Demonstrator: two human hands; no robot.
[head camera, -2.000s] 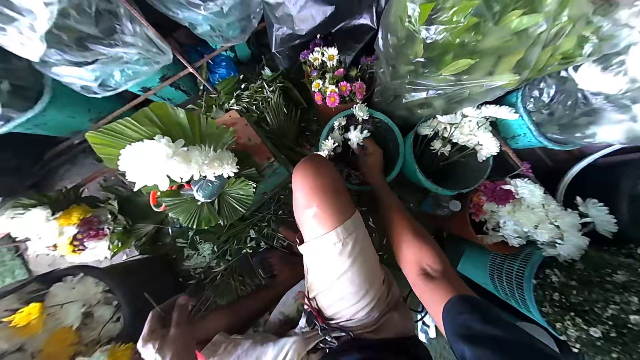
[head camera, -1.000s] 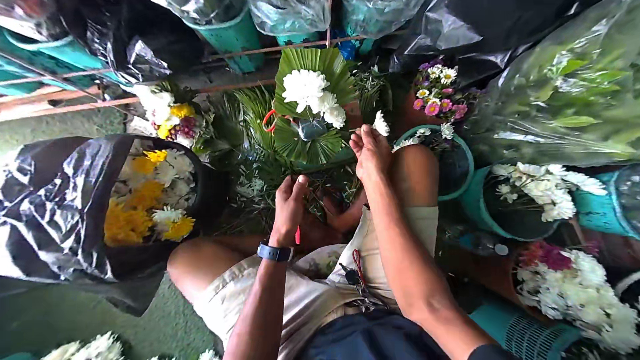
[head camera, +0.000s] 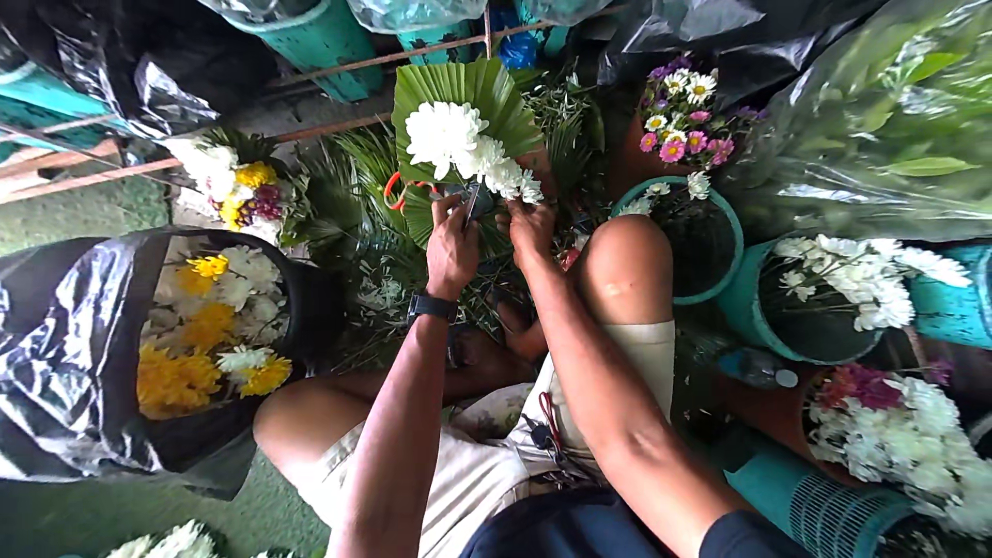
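My left hand (head camera: 453, 246), with a dark watch on the wrist, is closed around what looks like a small knife (head camera: 472, 203), its thin blade pointing up. Just right of it, my right hand (head camera: 529, 231) pinches a small white chrysanthemum (head camera: 530, 188) at the lower right end of a row of white chrysanthemums (head camera: 446, 138). Behind these blooms stand pleated green palm leaves (head camera: 504, 105). A grey-blue block or holder (head camera: 479, 198) is partly hidden between my hands. Orange-red scissor handles (head camera: 394, 191) lie left of the arrangement.
A black-lined container of yellow and white flowers (head camera: 208, 325) stands at left, a mixed bouquet (head camera: 246, 186) above it. Teal buckets (head camera: 742, 232) with white flowers, a pink daisy bunch (head camera: 690, 128), a plastic bottle (head camera: 756, 369) and bagged foliage (head camera: 876, 132) are at right. Cut greenery surrounds my feet.
My right hand was in a teal bucket two seconds ago, then held a white bloom beside the arrangement. Both hands have now come up to the arrangement. The view has shifted.
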